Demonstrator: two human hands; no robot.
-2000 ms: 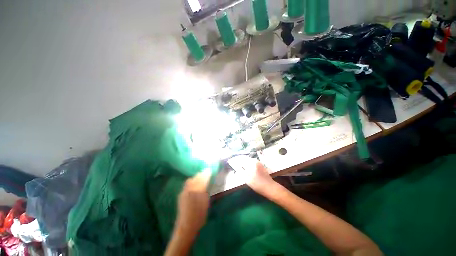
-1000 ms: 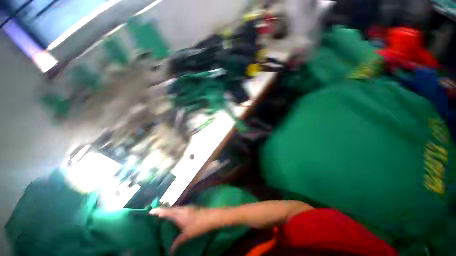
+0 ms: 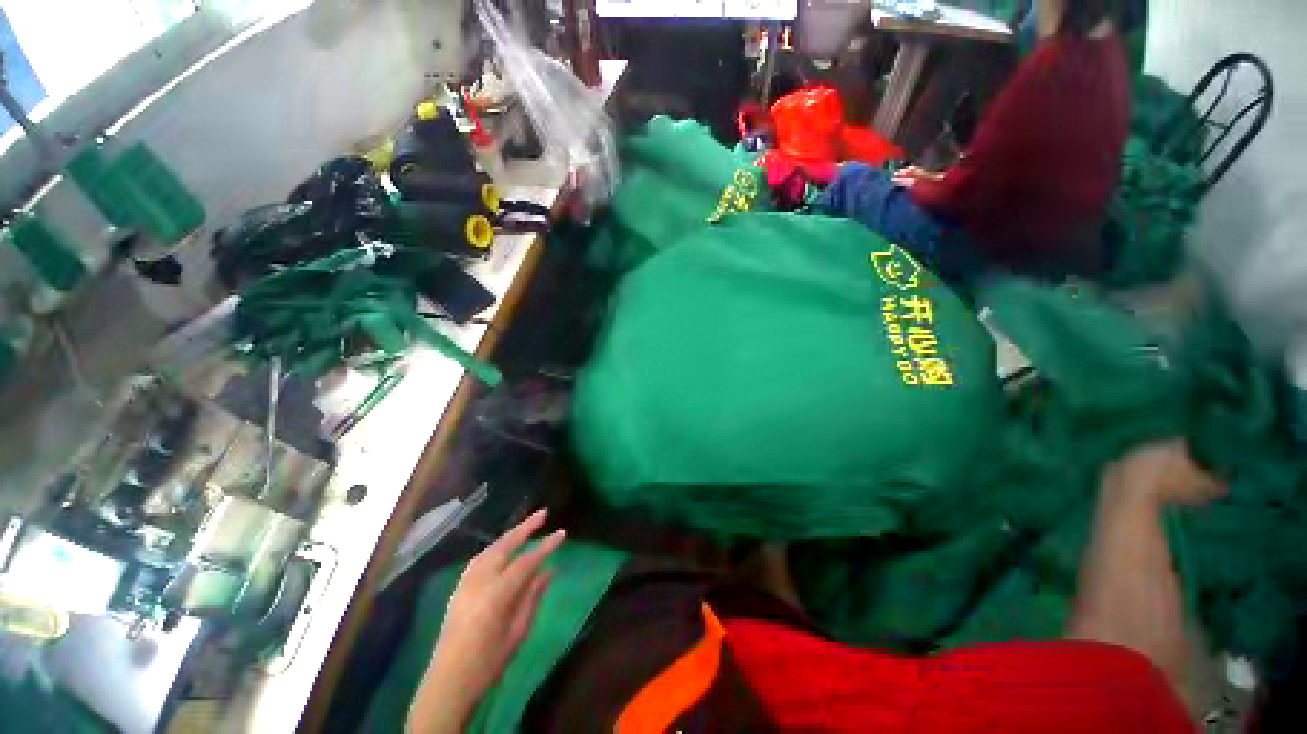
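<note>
My left hand (image 3: 495, 602) is at the bottom centre-left, fingers apart, over green cloth (image 3: 566, 631) in my lap; no cloth is seen gripped. My right hand (image 3: 1158, 480) is stretched out to the right at a green heap (image 3: 989, 588). It is blurred, and whether its fingers hold cloth is unclear. A big smooth green mound of stacked garment pieces (image 3: 760, 373) with a yellow logo (image 3: 906, 323) stands in front of me. The overlock machine (image 3: 215, 502) is at the lower left, its needle area partly under glare.
The white table (image 3: 387, 430) has a wooden edge. Green fabric strips (image 3: 323, 304), green snips (image 3: 370, 399), a flat black rectangle (image 3: 456, 287), a black plastic bag (image 3: 308, 215) and dark thread cones (image 3: 430, 187) lie on it. A person in dark red (image 3: 1046, 158) sits at the back right.
The view has swung right, away from the machine. My left hand has come off the cloth near the machine. My right arm now reaches out to the green heap on the right.
</note>
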